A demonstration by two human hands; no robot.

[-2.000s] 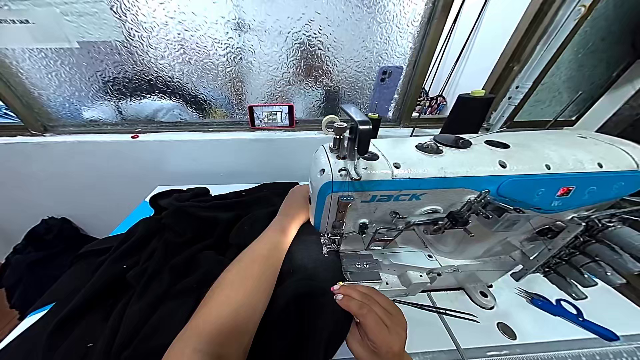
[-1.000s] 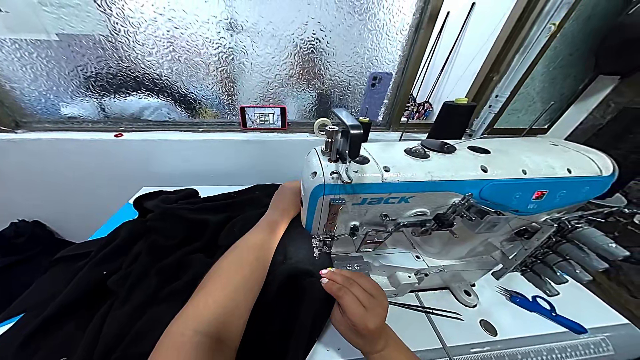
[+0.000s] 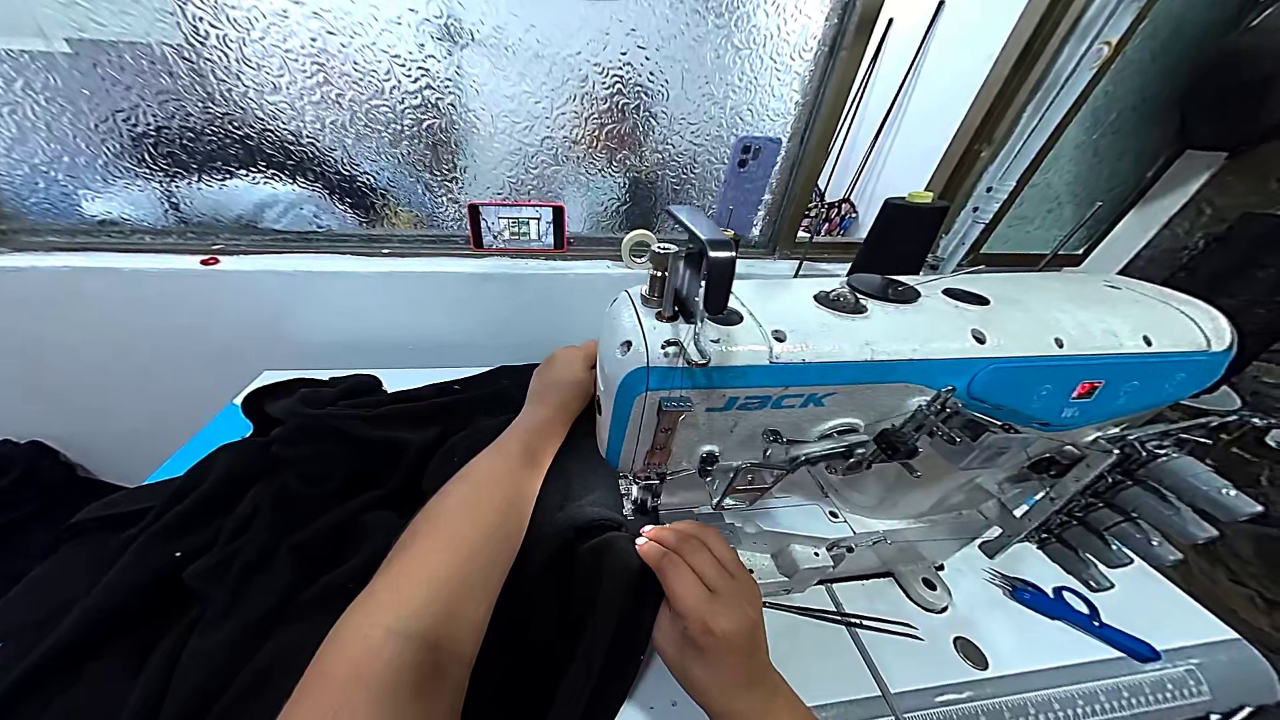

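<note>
Black fabric lies in loose folds over the table's left part and runs to the needle area of a white and blue Jack sewing machine. My left hand rests on the far part of the cloth, beside the machine's head; its fingertips are hidden behind the head. Close in front of the presser foot, my right hand pinches the fabric's edge between thumb and fingers. The needle itself is too small to make out.
Tweezers and blue-handled thread snips lie right of my right hand. A ruler strip runs along the table's front edge. Behind stand a phone on the ledge and a black thread cone. More dark cloth is at far left.
My right hand, beside the needle plate two seconds ago, is now nearer the presser foot, on the fabric's edge. My left hand stays on the far cloth. The view has shifted slightly.
</note>
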